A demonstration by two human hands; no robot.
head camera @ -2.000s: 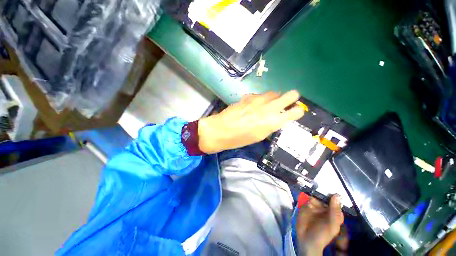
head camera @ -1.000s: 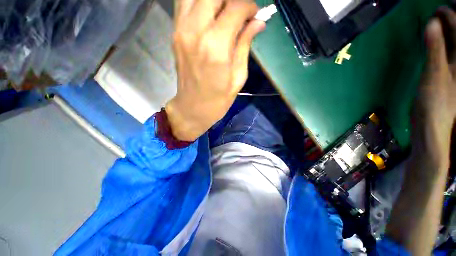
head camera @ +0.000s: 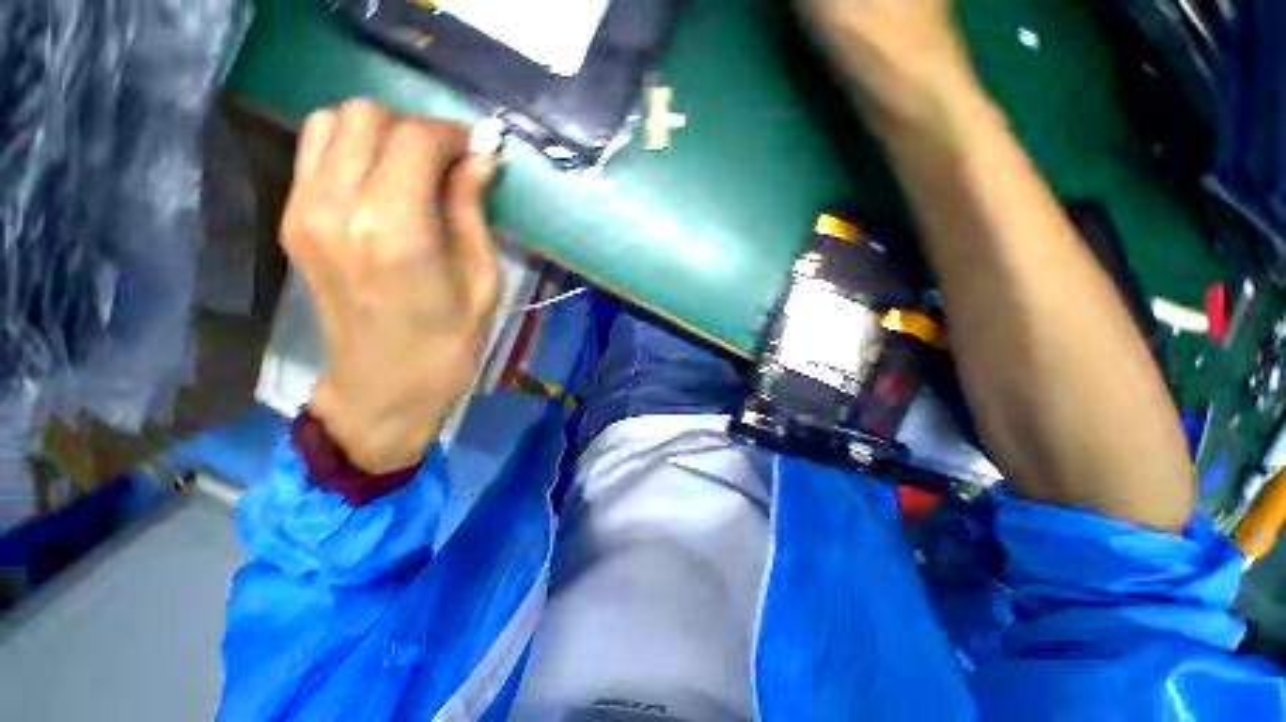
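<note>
My left hand [head camera: 399, 254] is at the bench's left edge, pinching a small white plug-like piece [head camera: 487, 136] between thumb and finger. A thin white cord [head camera: 547, 299] shows below it. My right hand [head camera: 882, 35] is at the top edge; its fingertips are cut off or blurred, so any hold is unclear. The opened tablet inner assembly [head camera: 825, 336], with a silver-white battery and an orange ribbon cable [head camera: 913, 326], lies over the bench's front edge, touched by neither hand. My right forearm hides its right side and most of the display beyond.
A second opened tablet [head camera: 543, 88] with a white battery lies on the green bench [head camera: 733, 169] at the top. A pale cross-shaped piece [head camera: 660, 119] is beside it. Wrapped trays [head camera: 99, 212] are at left. A red-and-white tool [head camera: 1199, 313] and small parts are at right.
Both hands have left the opened tablet. My left hand has taken the white piece and moved left along the bench edge. My right hand has reached up across the bench.
</note>
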